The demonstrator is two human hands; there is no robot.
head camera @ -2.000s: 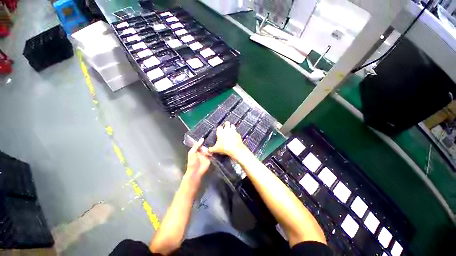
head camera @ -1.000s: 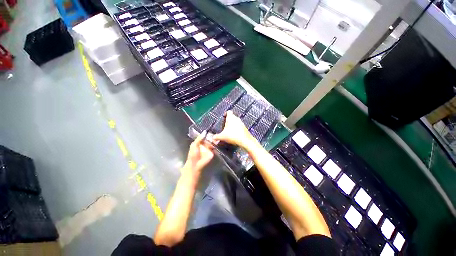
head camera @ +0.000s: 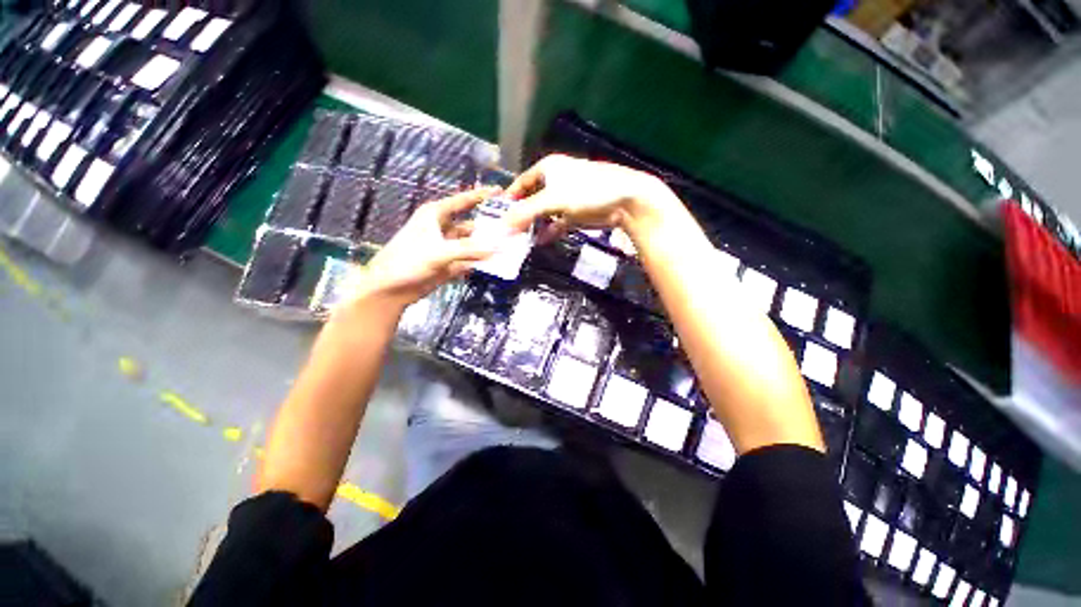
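Note:
My left hand (head camera: pixel 415 249) holds a small stack of flat white-faced pieces (head camera: pixel 504 251) above the left end of the black blister tray (head camera: pixel 536 377). My right hand (head camera: pixel 583 196) is just right of the stack, its fingertips close to it; whether it grips a piece is hidden. The black tray has white pieces in pockets along its near and far rows; several pockets at its left end look empty and glassy. The clear supply tray (head camera: pixel 282 223) lies to the left, with dense dark ribbed rows and some empty pockets at its near side.
A thick stack of filled black trays (head camera: pixel 237 131) stands at the far left. Another filled black tray (head camera: pixel 936 474) lies at the right. A pale post (head camera: pixel 519 77) rises behind the trays. A red tray (head camera: pixel 1041 279) is at the right edge.
The view has swung right. Both hands have moved from the clear tray to above the black tray's left end, and the white-faced stack now shows in my left hand.

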